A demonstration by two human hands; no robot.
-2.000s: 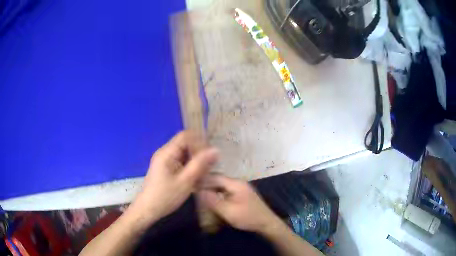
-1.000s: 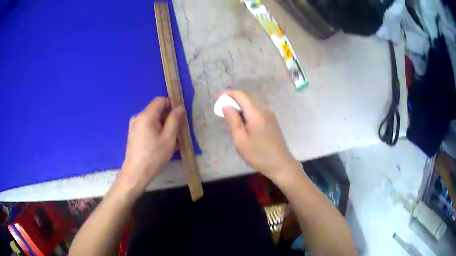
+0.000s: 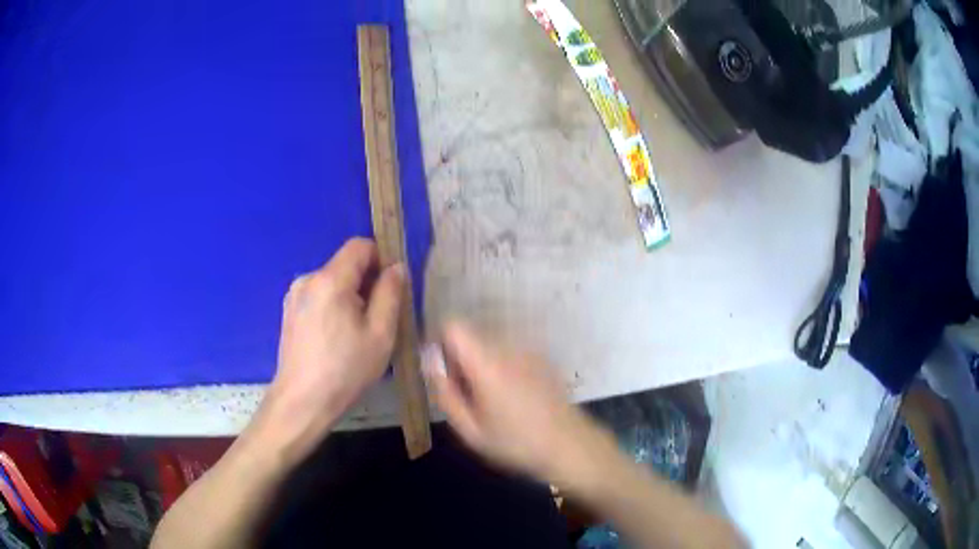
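Royal-blue cloth lies flat over the left of the worktable. A short brown wooden ruler lies along the cloth's right edge, its near end past the table's front edge. My left hand grips the ruler near its middle, thumb on the right side. My right hand, blurred, pinches white tailor's chalk just right of the ruler's lower part. Whether the chalk touches the cloth cannot be told.
A printed strip lies right of the cloth on the stained worktable. A dark electric iron stands at the upper right. Black-handled shears lie near the right edge, beside dark and white scraps. Red goods show below.
Since one second ago, my right hand with the chalk has moved down and left, close beside the ruler. The ruler stands slightly more upright in the picture, still in my left hand. The view has shifted.
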